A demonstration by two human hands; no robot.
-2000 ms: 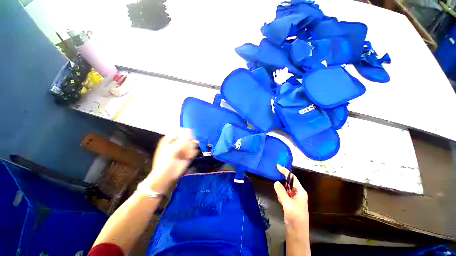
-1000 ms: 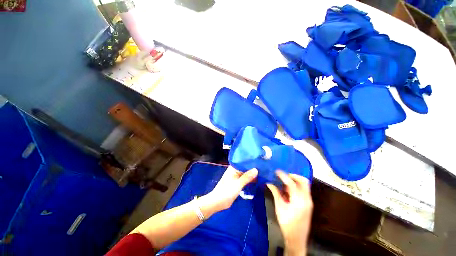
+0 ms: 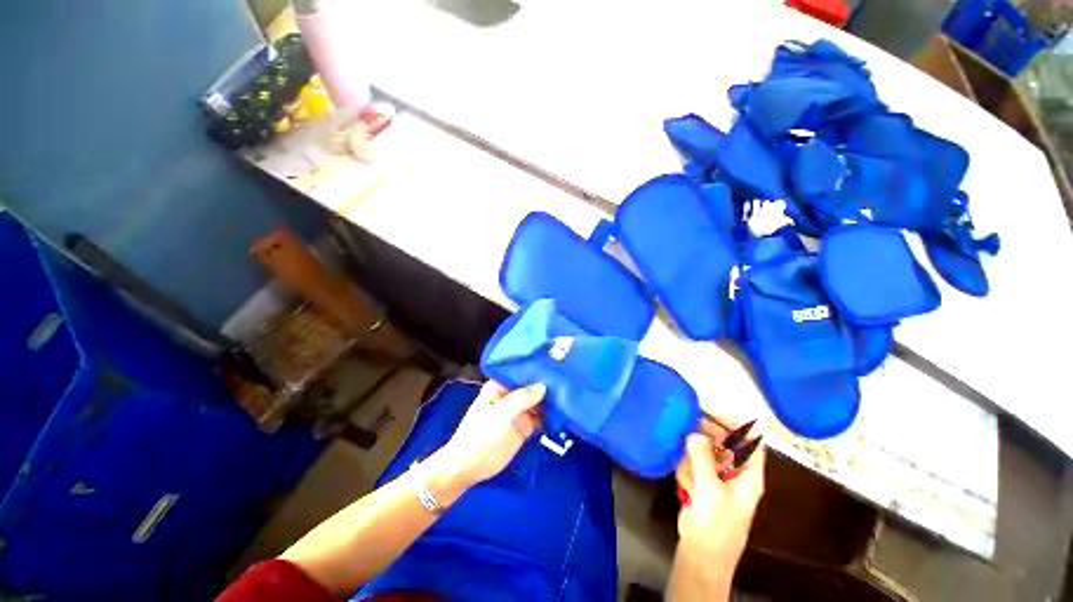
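A blue padded workpiece (image 3: 612, 388) with white lettering and a lighter patch at its right end is held over my lap, near the table's front edge. My left hand (image 3: 497, 430) grips its lower left edge, thumb on top. My right hand (image 3: 718, 494) is at its right end, with red-handled thread snips (image 3: 738, 450) in the palm, dark blades pointing up and right. The right fingertips are at the panel's rim; their exact hold is partly hidden. A white piece (image 3: 557, 443) hangs below the workpiece.
A pile of blue workpieces (image 3: 871, 165) lies on the white table (image 3: 565, 106), some pieces near its front edge. A pink bottle (image 3: 333, 59) and patterned pouch (image 3: 261, 100) stand at the back left. A blue cloth (image 3: 494, 529) covers my lap. A blue box (image 3: 106, 470) is at left.
My left hand has taken hold of the workpiece since the earliest frame. My right hand has moved from the workpiece's middle to its right end, and the snips show again.
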